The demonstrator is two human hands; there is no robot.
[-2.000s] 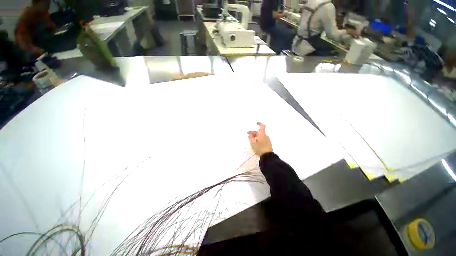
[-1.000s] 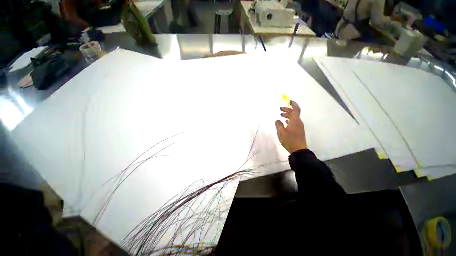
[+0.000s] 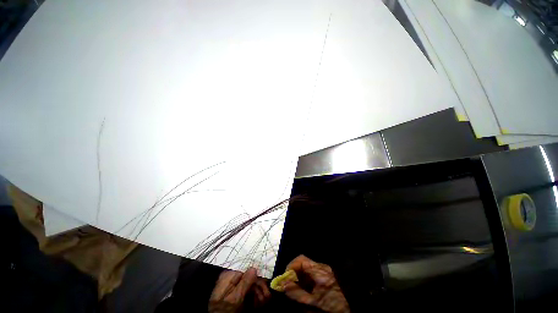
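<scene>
A very large white sheet (image 3: 202, 92) covers much of the table. Its near corner lies between my two hands at the bottom centre. My left hand (image 3: 237, 290) is at the sheet's near edge, fingers bent; thin dark strands cross in front, and whether it grips the sheet is unclear. My right hand (image 3: 315, 286) holds a small yellow tape piece (image 3: 284, 280) between its fingertips, just right of the corner. A roll of yellow tape (image 3: 519, 212) lies on the metal table at the right.
More white sheets (image 3: 520, 73) lie overlapped at the upper right, with yellow tape at their stepped corners. A dark recess (image 3: 428, 226) lies right of my hands, beside the grey metal tabletop (image 3: 422, 137). Creased brown paper (image 3: 92, 250) lies under the sheet's lower left edge.
My right hand has come down from over the sheet to its near corner with the yellow tape piece. My left hand has come into view. The view has tilted down.
</scene>
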